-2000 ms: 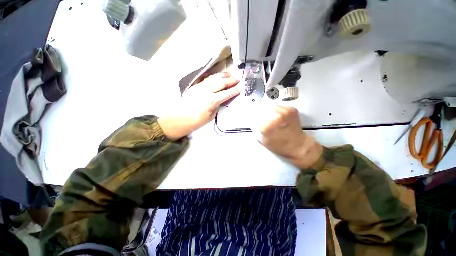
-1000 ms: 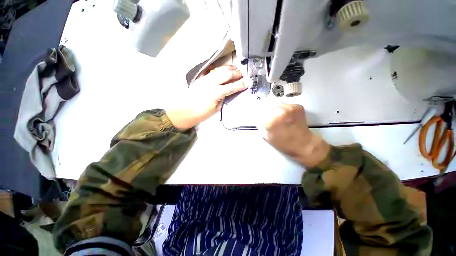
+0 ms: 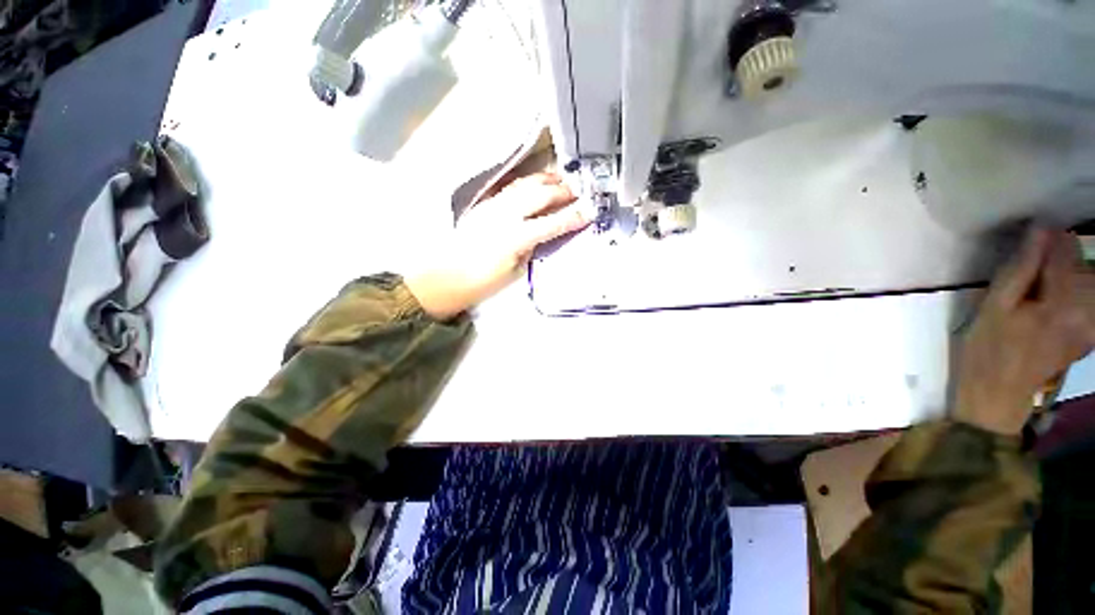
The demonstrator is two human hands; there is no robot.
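Note:
The dark brown piece point(image 3: 476, 192) with a light edge lies left of the presser foot point(image 3: 600, 207), partly under my left hand. My left hand point(image 3: 498, 240) holds it down, fingertips right beside the foot. A dark edge of it shows below my fingers. Light fabric cannot be told from the bright white table. My right hand point(image 3: 1027, 318) is at the far right edge of the table, over the place of the scissors. It is slightly blurred, and whether it grips anything cannot be told. Only a small orange bit shows below it.
The white machine head point(image 3: 708, 72) fills the top, with a cream tension dial point(image 3: 766, 66). A pale round form point(image 3: 991, 174) is at right. A white bottle-shaped fixture point(image 3: 406, 96) is upper left. Crumpled grey-beige cloth point(image 3: 106, 282) with dark brown ends lies on the left edge.
My right hand has moved from beside the presser foot to the far right, now covering most of the orange scissors. My left hand stays on the brown piece. The view has shifted slightly.

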